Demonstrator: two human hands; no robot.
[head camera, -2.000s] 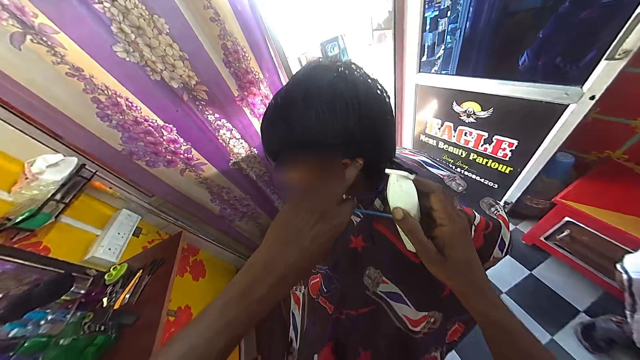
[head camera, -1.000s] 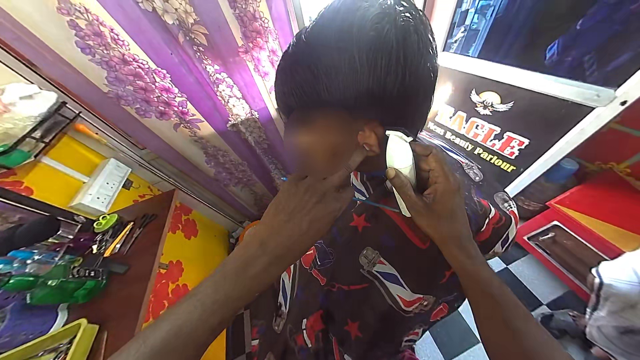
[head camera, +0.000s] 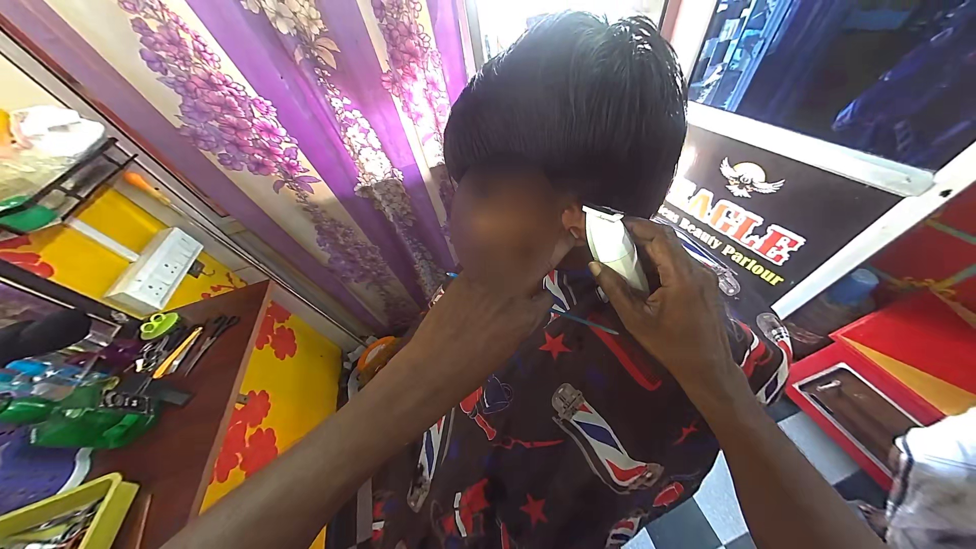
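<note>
A person with dark straight hair (head camera: 572, 114) sits in front of me, wrapped in a black barber's cape (head camera: 534, 427) printed with barber poles and red stars. My right hand (head camera: 675, 293) grips a white hair clipper (head camera: 614, 248), its blade end against the hair just behind the ear. My left hand (head camera: 496, 309) is at the person's jaw below the ear; its fingers are partly hidden. A thin blue comb-like strip (head camera: 585, 321) sticks out beside that hand, over the cape; whether the hand holds it is unclear.
On the left, a brown counter (head camera: 183, 427) bears scissors (head camera: 212, 343), green bottles (head camera: 84, 419) and a yellow-green tray (head camera: 114, 503) of tools. A white socket box (head camera: 155, 271) is above it. Behind the person hangs a purple floral curtain (head camera: 328, 152). At right stands a red cabinet (head camera: 846, 351).
The clipper in my right hand stays near the ear, with its blade end now slightly farther behind it. The view has moved closer to the head.
</note>
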